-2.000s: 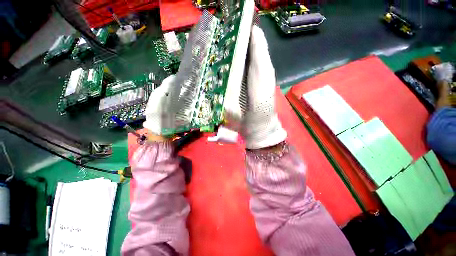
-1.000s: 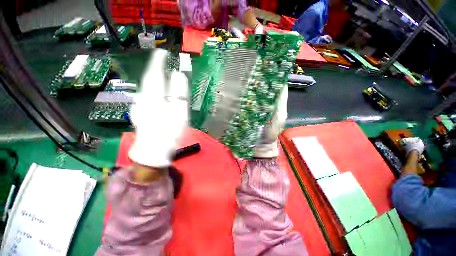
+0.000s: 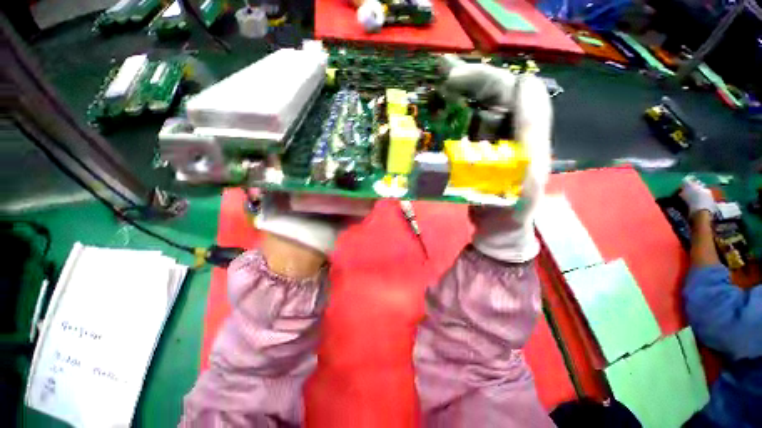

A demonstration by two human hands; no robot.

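A large circuit board [image 3: 351, 138] is held level above the red mat [image 3: 368, 334], parts side up, its near edge facing me. A silver-white heat sink [image 3: 259, 92] is at its left, small cylinders in the middle, and yellow blocks [image 3: 487, 165] at the right. My left hand [image 3: 305, 227], in a white glove, is under the board's left part; its fingers are hidden. My right hand [image 3: 522, 167], in a white glove, grips the right end, with blurred fingers over the top. A small thin-shafted tool [image 3: 412, 224] lies on the mat below the board.
More boards [image 3: 138, 88] stand on the dark conveyor [image 3: 576, 125]. Handwritten papers [image 3: 104, 334] lie at left, near a cable with a yellow fitting [image 3: 200, 253]. Green and white cards [image 3: 614, 309] lie on a red stack at right. Another person's gloved hand [image 3: 698, 196] works at far right.
The board has turned from tilted, underside showing, to level with its parts side up. My left hand, apart from the board a second ago, is now under it.
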